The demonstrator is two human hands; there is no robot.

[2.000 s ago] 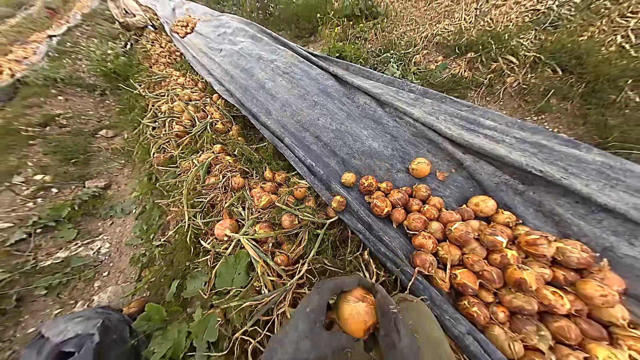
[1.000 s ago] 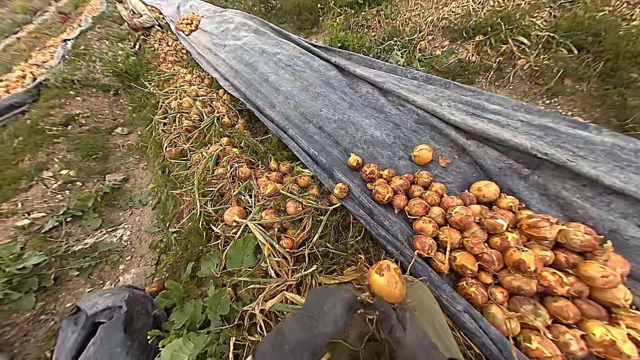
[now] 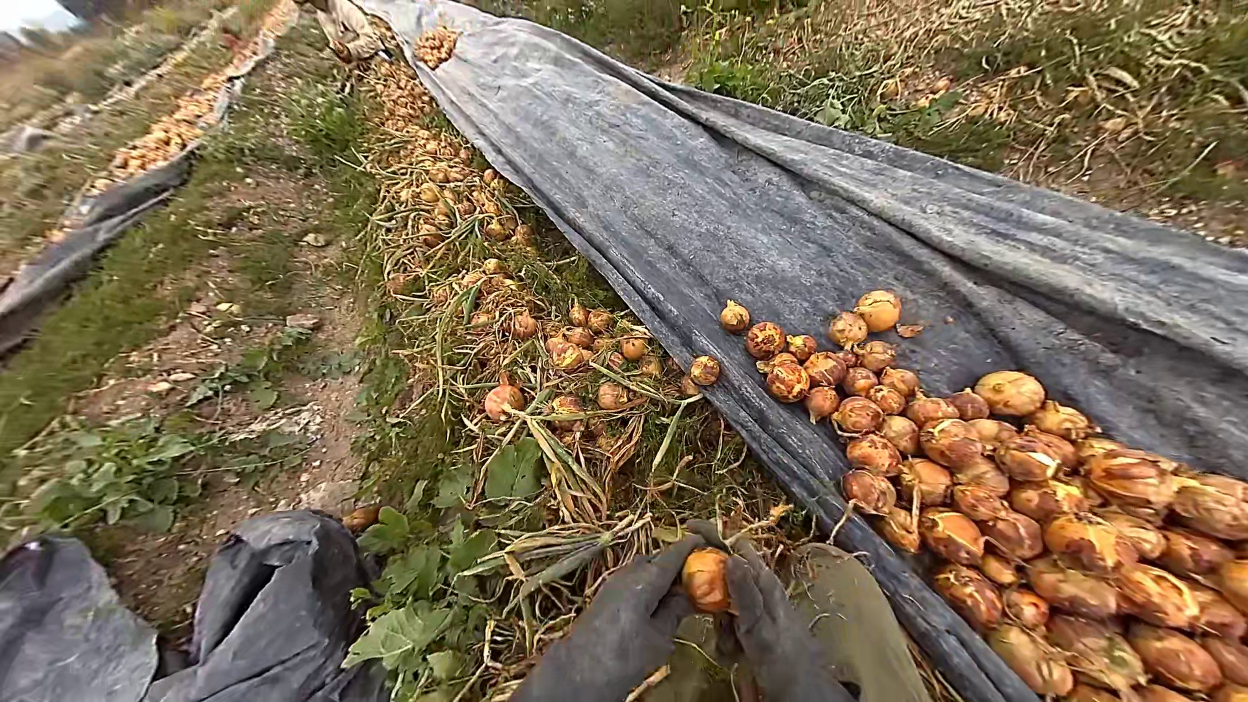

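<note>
Both my hands wear dark grey gloves at the bottom centre. An onion [image 3: 706,579] sits between the fingertips of my left hand [image 3: 624,619] and my right hand [image 3: 772,614]. Just ahead of them lie pulled onions with dry tops [image 3: 575,356] in a long row on the ground. To the right, a heap of onions [image 3: 1024,507] with trimmed tops rests on a grey fabric sheet [image 3: 760,224]. One small onion [image 3: 705,370] lies at the sheet's near edge.
Another person [image 3: 346,29] bends at the far end of the row, near a small onion pile [image 3: 436,46]. Dark crumpled fabric [image 3: 283,595] lies at the lower left. Leafy weeds [image 3: 414,595] grow beside it. Another onion row [image 3: 180,122] runs along the far left.
A different-looking grip now holds an onion between both hands, lower than a second ago. One more onion appears beside the large one at the heap's far end. The other person has come into view.
</note>
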